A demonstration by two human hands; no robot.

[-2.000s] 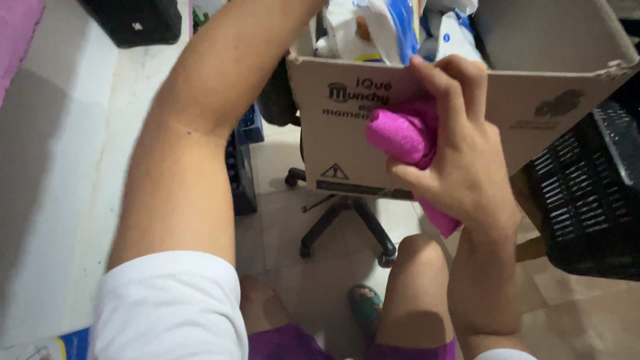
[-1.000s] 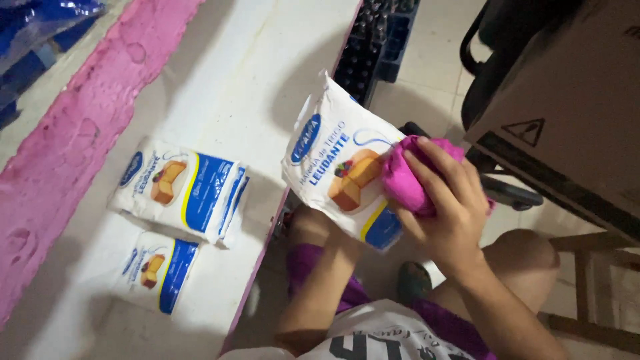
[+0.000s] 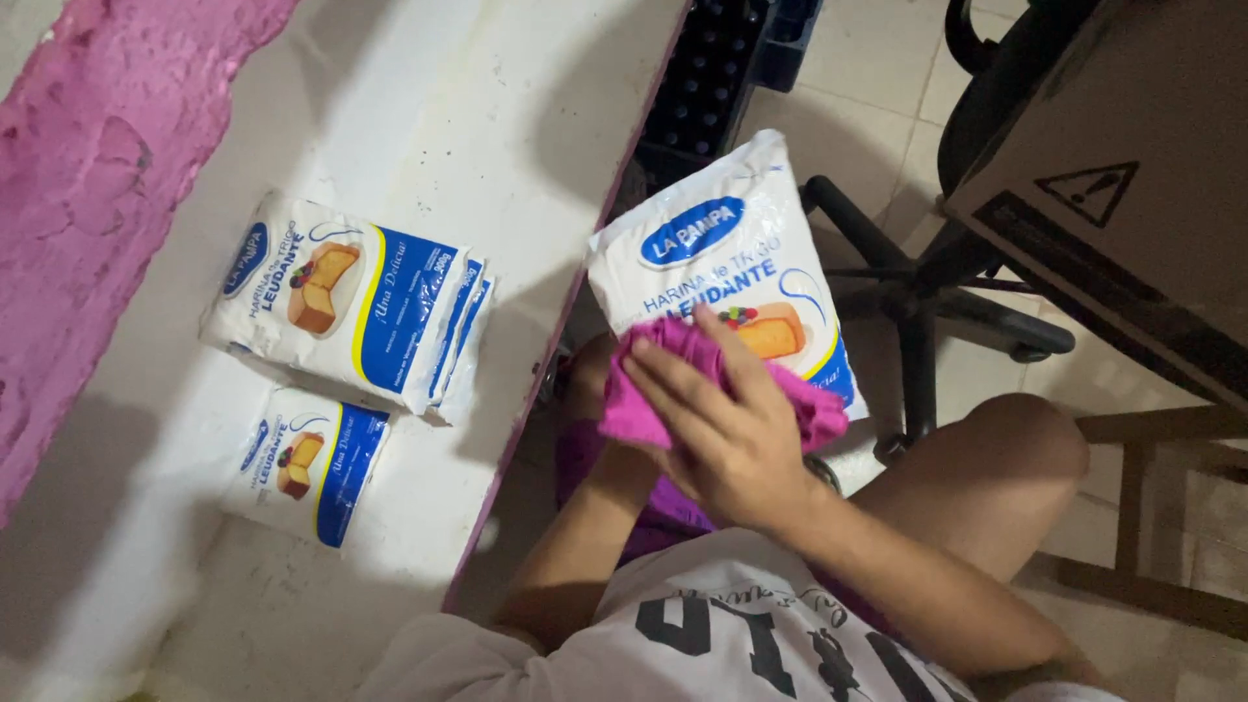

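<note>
A white and blue La Pampa wheat flour bag (image 3: 697, 239) is held up over my lap, just right of the counter edge. My right hand (image 3: 726, 429) presses a bunched magenta cloth (image 3: 682, 366) on the lower front of the bag. My left hand (image 3: 634, 468) is behind the bag and cloth, mostly hidden, its forearm coming up from below; the bag rests on it. On the counter lie a stack of several like flour bags (image 3: 331, 302) and, just below it, another flour bag (image 3: 307, 466), lying flat.
The white counter (image 3: 468, 127) has a rough pink ledge (image 3: 127, 136) at left. A cardboard box (image 3: 1121, 97) sits at upper right above a black wheeled chair base (image 3: 912, 292). A dark plastic crate (image 3: 707, 78) is on the floor beyond the counter; a wooden stool (image 3: 1131, 507) stands at right.
Two seconds ago both arms reached toward the box; now the view has swung to the counter. Since one second ago, the cloth has moved from the bag's right side to its lower front and spread out.
</note>
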